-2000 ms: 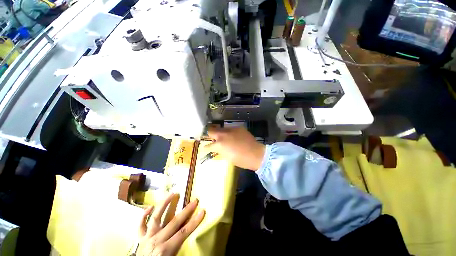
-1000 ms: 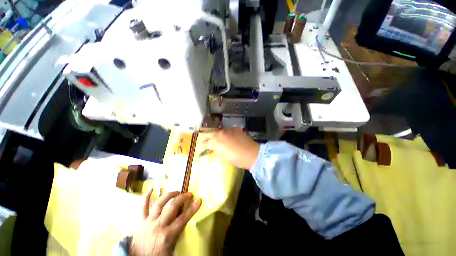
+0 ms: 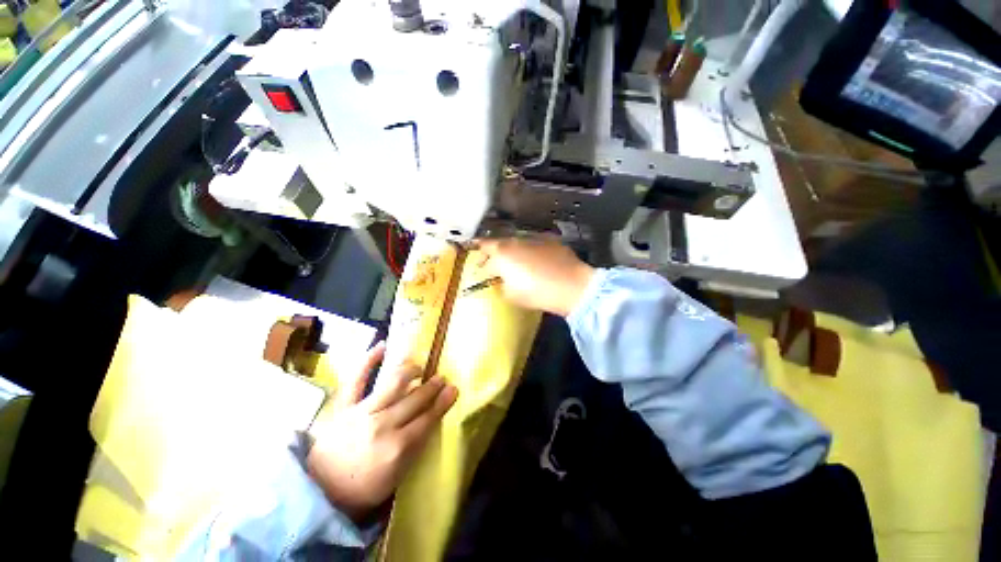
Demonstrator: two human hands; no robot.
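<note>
A yellow panel (image 3: pixel 480 349) lies over the machine arm and hangs down on its right side. The orange-yellow template (image 3: pixel 430 288) with handwriting and a long dark slot lies along the arm, its far end under the sewing head (image 3: pixel 379 121). My left hand (image 3: pixel 384 436) rests flat on the near end of the template and panel, fingers spread, holding nothing. My right hand (image 3: pixel 535 274) is at the template's far end, just below the head. A small thin dark tool (image 3: pixel 481 285) sticks out from under it; its fingertips are blurred.
Yellow panels (image 3: pixel 165 412) with a brown tab (image 3: pixel 294 343) lie at left. More yellow panels (image 3: pixel 917 428) with a brown tab (image 3: pixel 810 343) lie at right. The carriage (image 3: pixel 686 187), thread cones (image 3: pixel 686 68) and control screen (image 3: pixel 917 77) stand behind to the right.
The view has shifted, so the head and template appear farther right and higher. My left hand appears farther up along the template, with more sleeve showing. My right hand stays by the head.
</note>
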